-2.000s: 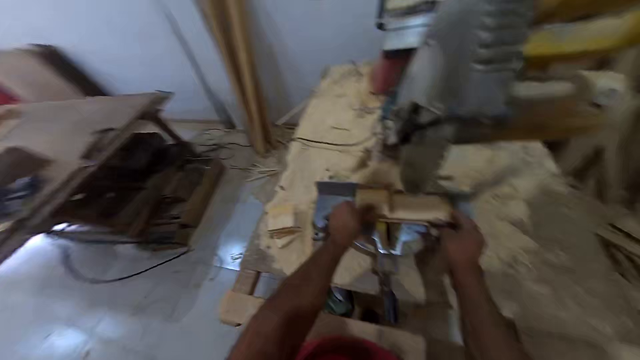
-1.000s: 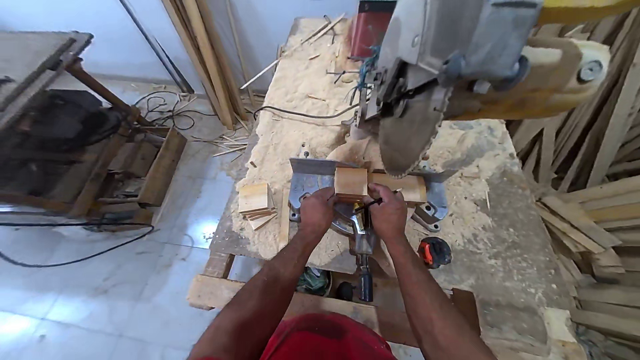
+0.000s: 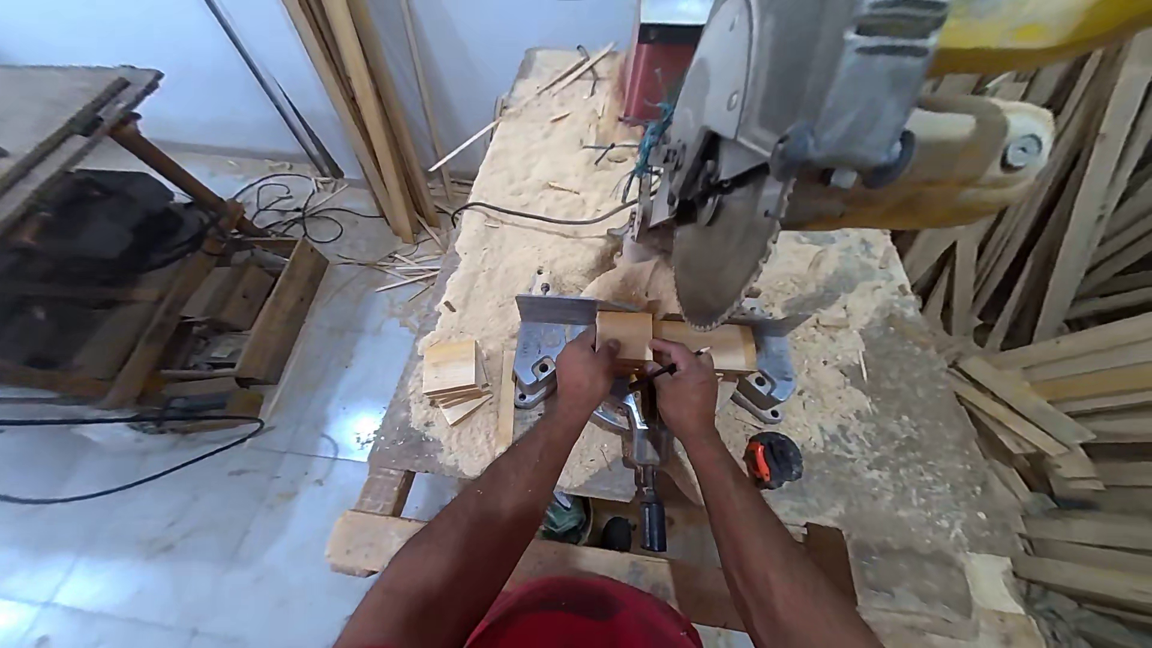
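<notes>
A small square wooden block (image 3: 625,334) is gripped by my left hand (image 3: 585,367) at its left side, in front of the fence of a miter saw. My right hand (image 3: 688,392) holds a dark pencil (image 3: 668,370), its fingers at the block's right edge. Just right of the block, a longer wooden board (image 3: 720,345) lies along the metal fence (image 3: 556,310). Above and to the right hangs the raised, toothed circular saw blade (image 3: 727,256). The saw's table handle (image 3: 652,522) points toward me between my forearms.
Stacked square wood pieces (image 3: 452,369) lie left of the saw base. A tape measure (image 3: 774,459) rests right of my right forearm. Sawdust covers much of the workbench (image 3: 909,468). Wood strips (image 3: 1089,360) are piled at the right; a cable (image 3: 540,216) crosses the bench behind.
Two seconds ago my hands were farther apart, at opposite ends of the wood. They have come close together around the small block. The view has shifted.
</notes>
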